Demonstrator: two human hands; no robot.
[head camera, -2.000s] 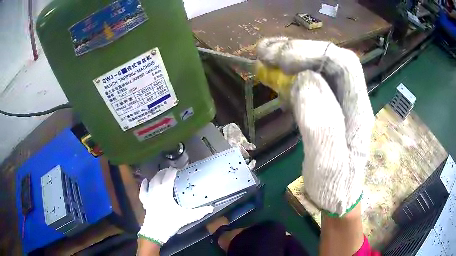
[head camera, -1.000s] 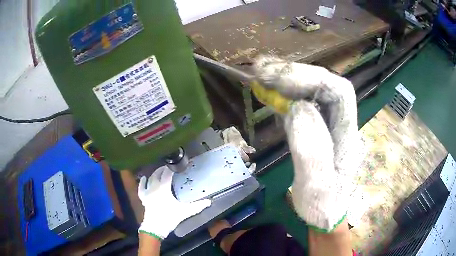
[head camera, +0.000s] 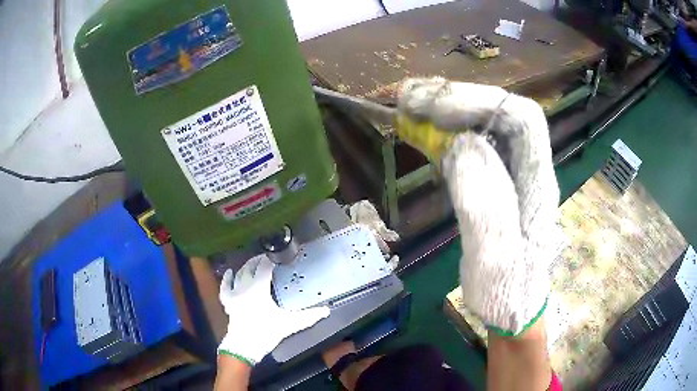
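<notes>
A silver sheet-metal part (head camera: 332, 265) with small dark holes lies on the grey machine table (head camera: 306, 340). The tap chuck (head camera: 280, 246) is above its left end, under the green machine head (head camera: 206, 114). My left hand (head camera: 264, 311), in a white knit glove, holds the part's left end and near edge, thumb along that edge. My right hand (head camera: 489, 198), gloved, is raised and closed around the yellow lever grip (head camera: 422, 136) of the steel feed lever (head camera: 355, 104). The tap's tip is hidden.
A silver stack (head camera: 103, 309) and a dark slim object (head camera: 48, 298) lie on the blue sheet (head camera: 160, 298) at left. A plywood board (head camera: 611, 260) at right bears silver parts (head camera: 620, 166). A brown workbench (head camera: 458, 61) stands behind. Crumpled off-white gloves or rags (head camera: 372, 220) lie beside the table.
Since one second ago, my right hand and the lever grip have shifted slightly right in view. The whole view has also shifted slightly. My left hand stays on the part.
</notes>
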